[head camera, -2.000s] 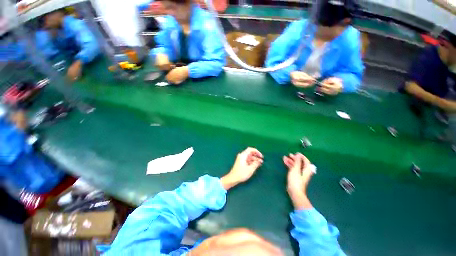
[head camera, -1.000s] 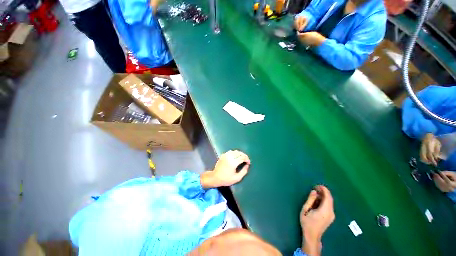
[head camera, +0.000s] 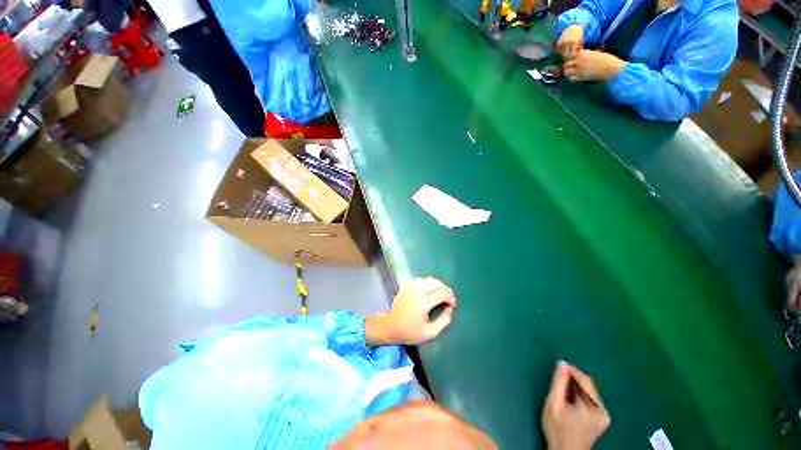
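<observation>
My left hand (head camera: 423, 311) rests at the near edge of the green bench, its fingers curled with a dark gap between them. I cannot tell if it holds anything. My right hand (head camera: 575, 411) is over the bench at the bottom, partly curled, with something thin and dark between thumb and fingers that I cannot make out. A white paper scrap (head camera: 450, 207) lies flat on the bench ahead of my left hand. A small white label (head camera: 660, 439) lies right of my right hand, cut off by the lower edge.
An open cardboard box (head camera: 290, 240) with packed parts stands on the floor left of the bench. A person in a blue smock (head camera: 672, 61) works across the belt (head camera: 562, 185). Another person's blue smock (head camera: 274, 66) shows at the upper left, near a pile of small parts (head camera: 367, 32).
The view has swung left from the row of workers to the bench edge and floor. Since one second ago, my right hand has moved lower in view; my left hand stays by the edge.
</observation>
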